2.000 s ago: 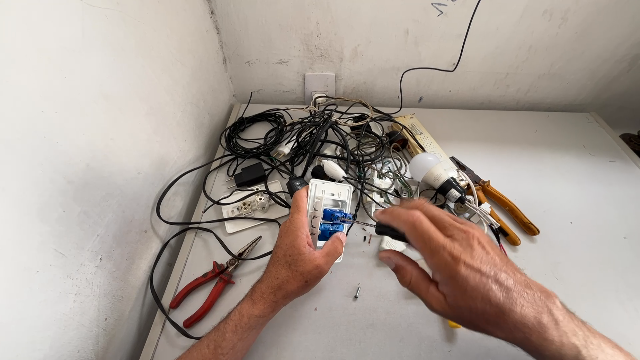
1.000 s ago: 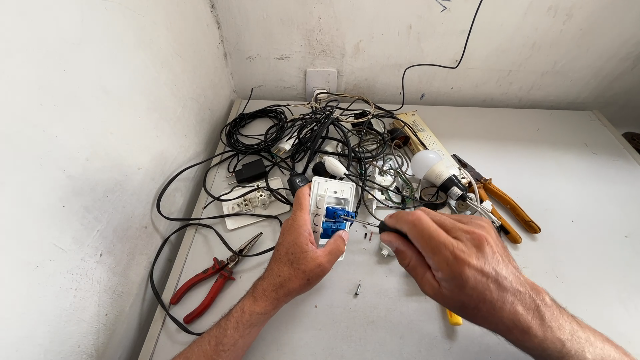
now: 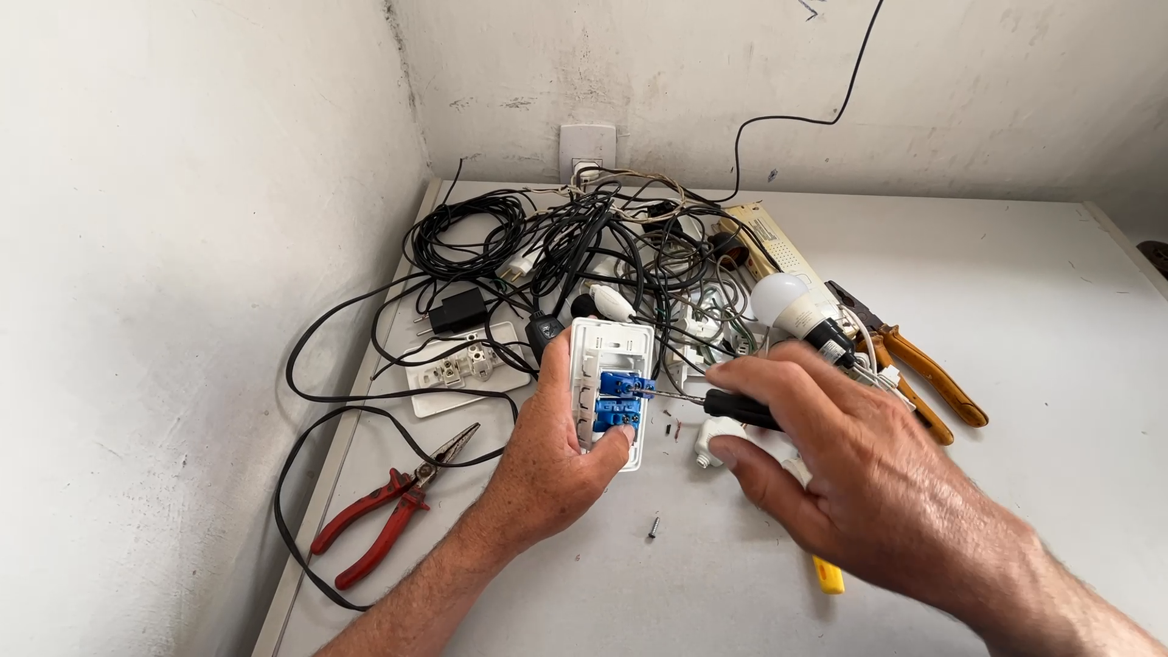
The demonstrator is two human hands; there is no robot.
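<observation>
My left hand (image 3: 557, 465) grips a white plastic electrical box (image 3: 610, 339) by its lower left side, its back turned up. Two blue switch or socket modules (image 3: 620, 384) sit inside, and my left thumb presses near the lower one. My right hand (image 3: 821, 447) is at the black handle of a screwdriver (image 3: 741, 410); its fingers are partly spread, with the thumb off the handle. The shaft points left and its tip meets the upper blue module. How firmly the right fingers touch the handle is partly hidden.
Tangled black cables (image 3: 584, 228) cover the table's back half. Red-handled pliers (image 3: 392, 520) lie left, orange-handled pliers (image 3: 912, 365) right, beside a light bulb (image 3: 778, 297). A white socket plate (image 3: 465, 365) lies behind my left hand. A loose screw (image 3: 653, 527) lies in front, near a yellow handle (image 3: 829, 575).
My right fingers closed around the screwdriver handle one second ago and are now more spread. My left hand and the box have stayed about where they were.
</observation>
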